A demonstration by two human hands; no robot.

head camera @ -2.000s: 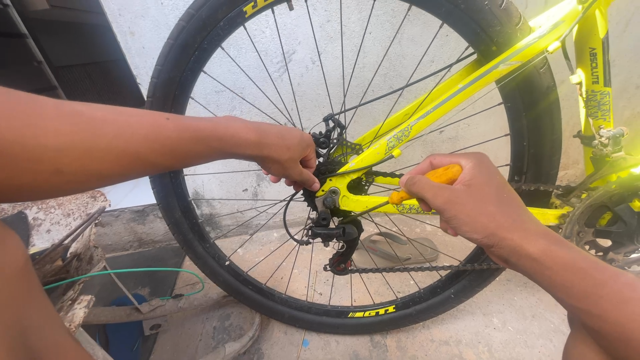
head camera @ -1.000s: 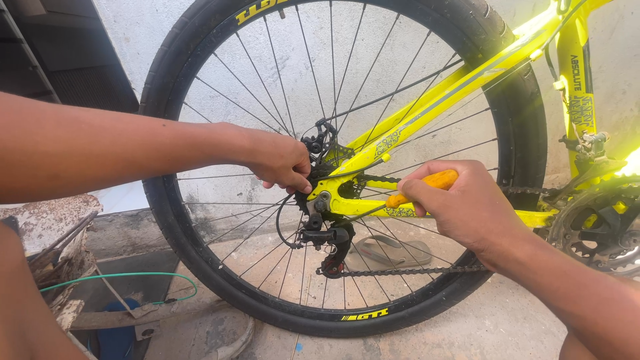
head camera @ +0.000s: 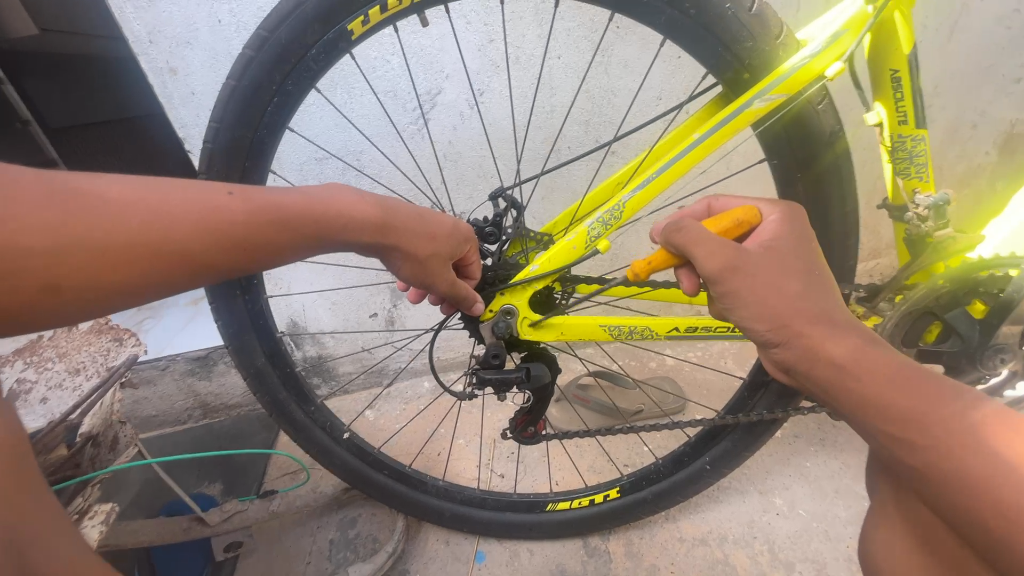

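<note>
My right hand (head camera: 744, 272) grips a screwdriver by its orange handle (head camera: 694, 242); the thin shaft slants down-left, its tip near the yellow chainstay (head camera: 592, 328) just right of the axle. At the rear hub, my left hand (head camera: 440, 260) has its fingers bent and thumb pointing down beside the dropout and sprockets; whether it pinches anything is hidden. The black rear derailleur (head camera: 516, 376) hangs below the axle with a cable looped at its left. The chain (head camera: 680, 426) runs right from the derailleur's lower pulley. Above the hub is a disc brake caliper (head camera: 490, 232).
The spoked rear wheel with its black tyre (head camera: 240, 272) stands before a white wall (head camera: 172, 72). A sandal (head camera: 616, 400) lies on the floor behind the spokes. Worn wood pieces (head camera: 104, 456) and a green cord (head camera: 200, 454) are at lower left. The crankset (head camera: 952, 320) is at right.
The screwdriver, in my right hand, has swung to a steeper slant, its handle raised away from the chainstay. My left hand stays at the hub.
</note>
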